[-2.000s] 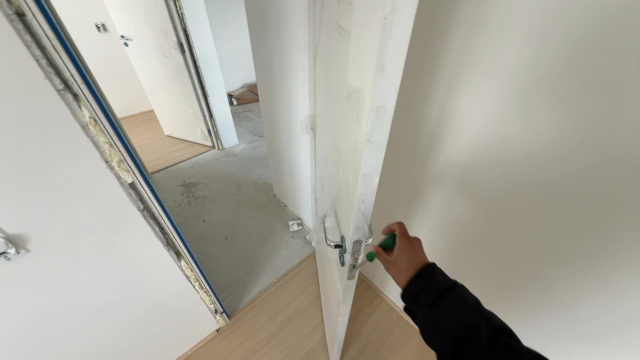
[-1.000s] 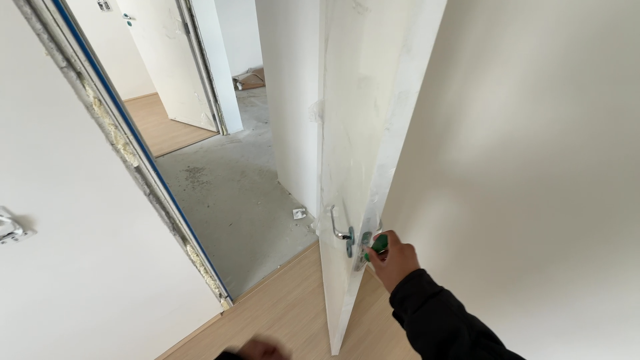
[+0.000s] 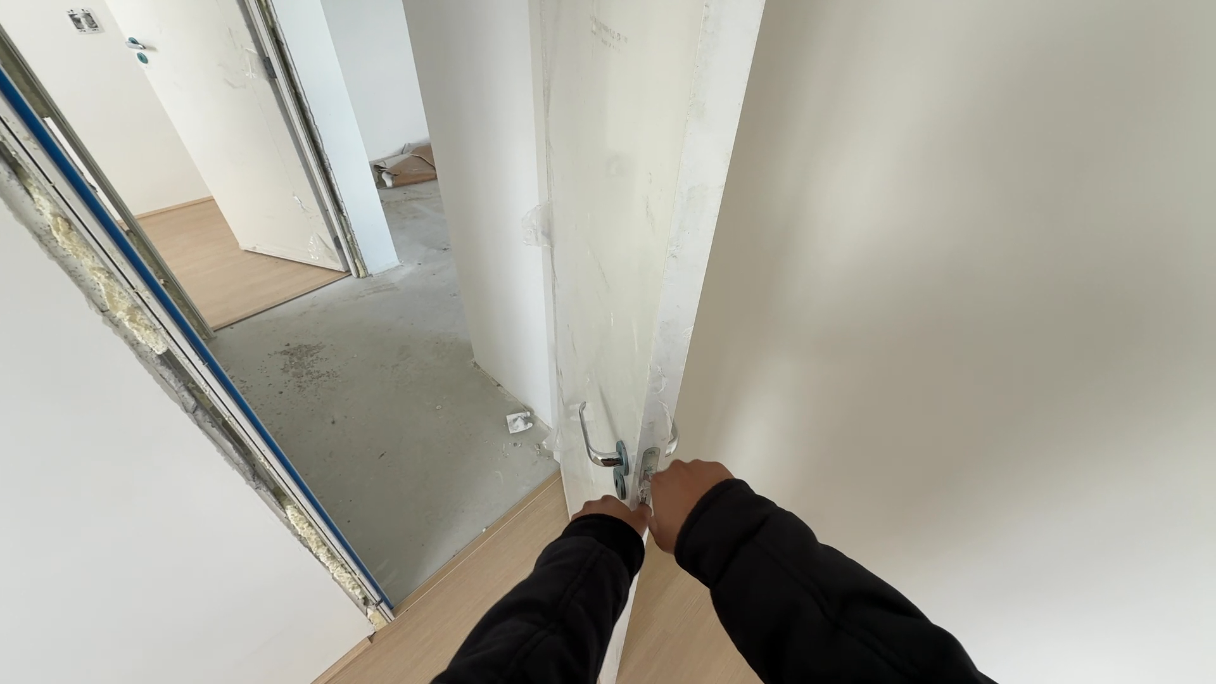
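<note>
A white door [image 3: 617, 237] stands ajar, its edge toward me, with a chrome lever handle [image 3: 598, 446] on its left face and part of another lever [image 3: 673, 439] on the right. A metal lock plate [image 3: 650, 465] is set in the edge. My right hand [image 3: 692, 494] is at the edge beside this plate, fingers bent; whether it still holds the green object is hidden. My left hand [image 3: 613, 510] lies against the left face just below the lever and round keyhole cover [image 3: 620, 483], its fingertips near the right hand's. What it grips, if anything, cannot be seen.
At left runs an unfinished door frame [image 3: 190, 342] with blue edging and exposed foam. Beyond it lie a concrete floor [image 3: 380, 380], a small white scrap [image 3: 519, 422], a second white door [image 3: 228, 123] and brown sheet material [image 3: 408, 166]. A plain wall [image 3: 950, 285] rises at right.
My left hand has come up from the bottom of the view to the door below the lever. My right hand stays at the door edge; the green object seen in it earlier is out of sight.
</note>
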